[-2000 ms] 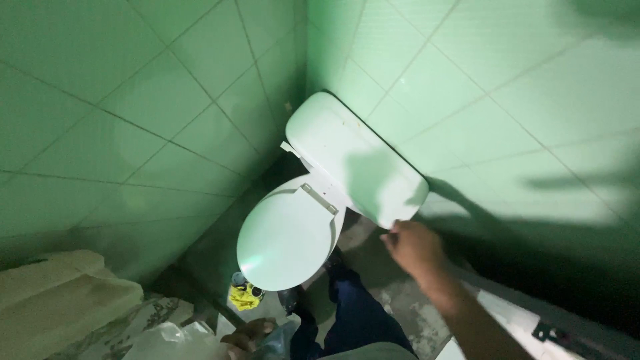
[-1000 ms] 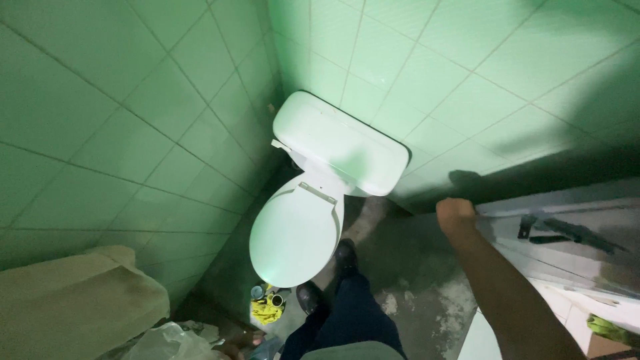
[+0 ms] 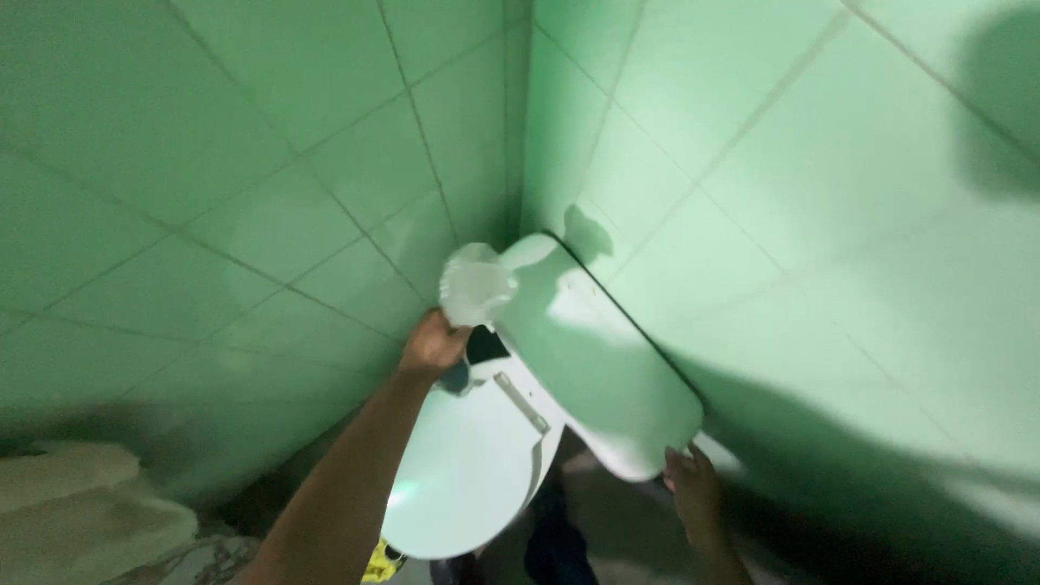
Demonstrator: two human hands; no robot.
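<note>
A white toilet stands in the corner, its seat lid (image 3: 463,471) down and its cistern lid (image 3: 593,357) in place on the tank. My left hand (image 3: 436,345), at the cistern's left end, grips a translucent plastic thing (image 3: 477,284) whose exact kind I cannot tell; part of it hangs below the fingers, over the back of the bowl. At the cistern lid's near right corner is my right hand (image 3: 689,479), its fingertips touching the edge. Whether those fingers grip the lid is unclear.
Green tiled walls (image 3: 325,203) meet behind the cistern. At the lower left lies a pale, folded-looking object (image 3: 81,504). A yellow item (image 3: 380,562) sits on the floor beside the bowl, near my legs (image 3: 556,536). Dark shadow covers the lower right.
My left hand has risen from the lower left to the cistern's left end with the plastic thing. My right hand has come back from the ledge at the right to the cistern lid's corner.
</note>
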